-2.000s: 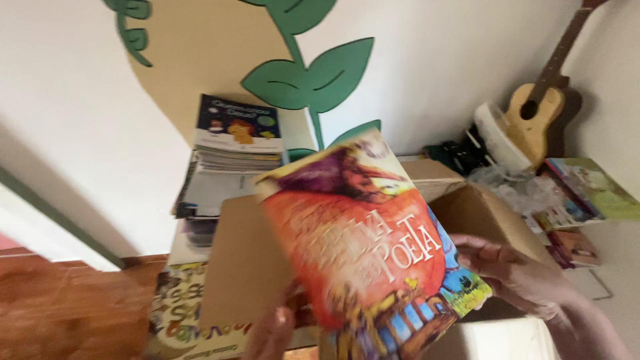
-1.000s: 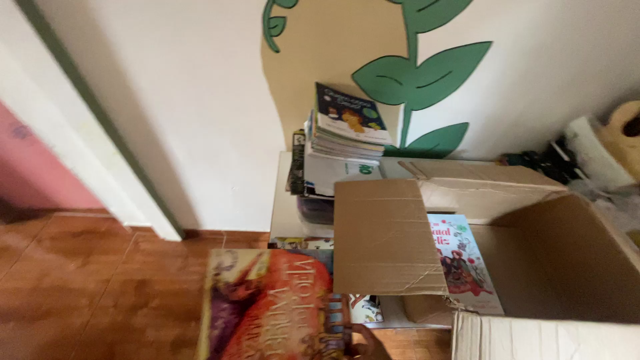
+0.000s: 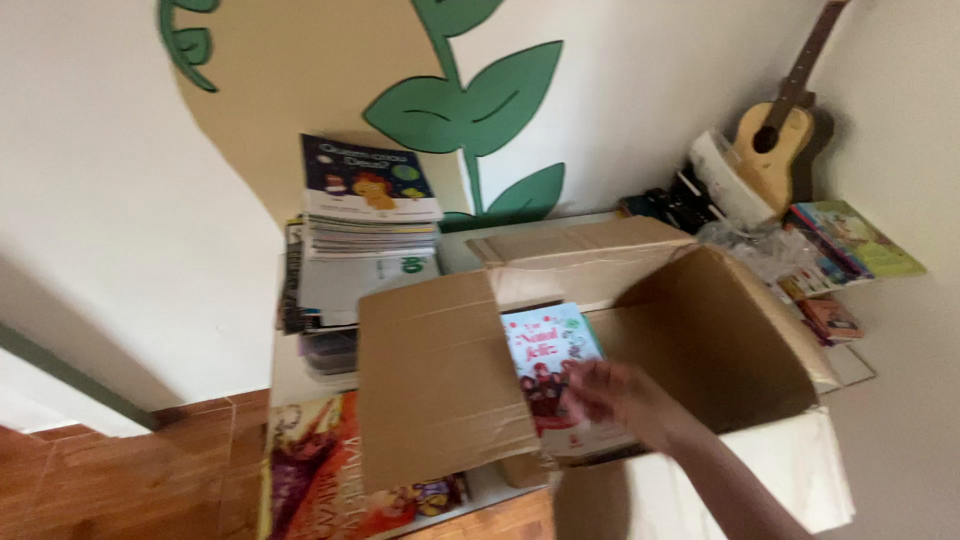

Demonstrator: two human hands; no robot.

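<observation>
My right hand (image 3: 619, 401) reaches into an open cardboard box (image 3: 431, 375), its blurred fingers at the right side of a light blue paperback book (image 3: 551, 375) with red lettering. Whether the fingers grip the book cannot be told. The book lies in the left part of the box, partly behind the raised left flap. A large book with an orange and purple cover (image 3: 315, 480) lies at the lower left, partly hidden by that flap. My left hand is out of view.
A stack of books (image 3: 367, 240) stands behind the box at the left. Farther right are a small guitar (image 3: 776, 142), a white container (image 3: 731, 180), clear plastic (image 3: 765, 251) and more books (image 3: 855, 236). The box flaps stick out on several sides.
The orange-covered book, held in both hands two seconds ago, now lies left of the box with no hand on it. My right hand has come to the light blue book.
</observation>
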